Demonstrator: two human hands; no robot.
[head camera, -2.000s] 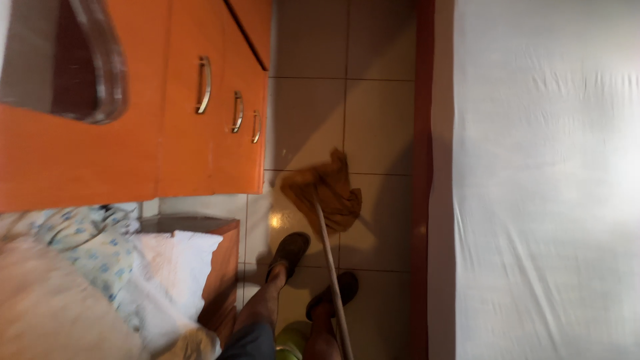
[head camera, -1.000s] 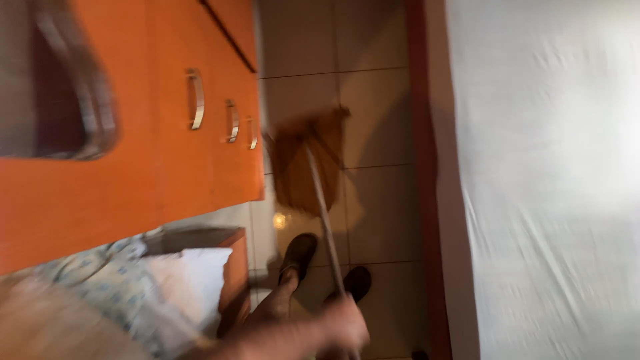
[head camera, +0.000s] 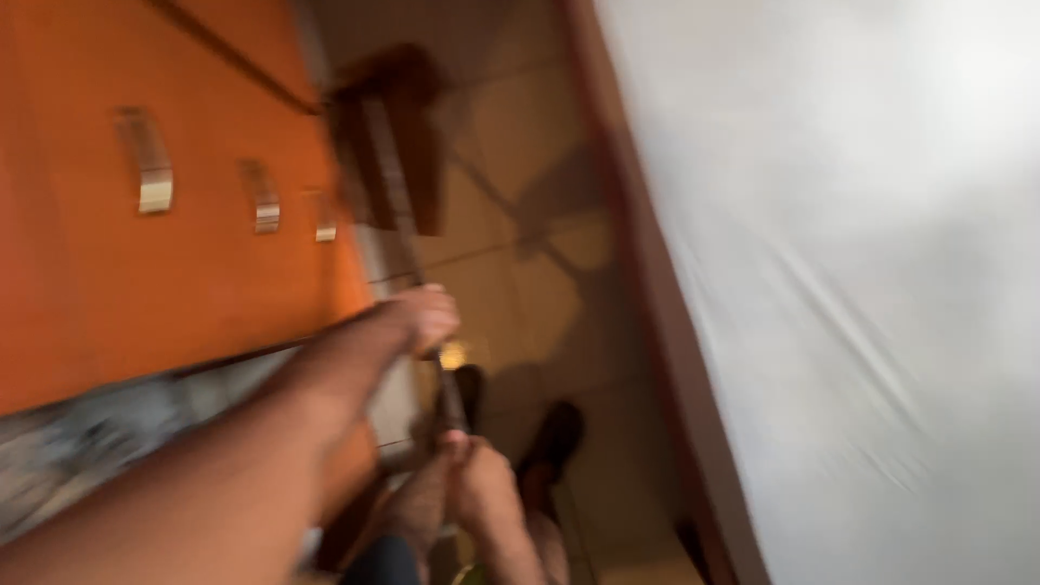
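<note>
Both of my hands grip a long stick handle that slants down to the floor. My left hand is closed around it higher in the view, with the forearm reaching in from the lower left. Lower down, my right hand is wrapped around the handle near my legs. At the far end, a brown mop cloth lies on the tiles against the foot of the orange cabinet. The view is blurred, so the joint between cloth and stick is unclear.
An orange cabinet with several metal handles lines the left. Patterned fabric lies below it. On the right is a bed or similar surface with a white cover and a reddish side edge. My feet in dark footwear stand on the floor tiles between them.
The brown cloth has moved forward and left, up to the cabinet. Two seconds ago neither hand showed; one came into view on the handle a second ago, and now both do.
</note>
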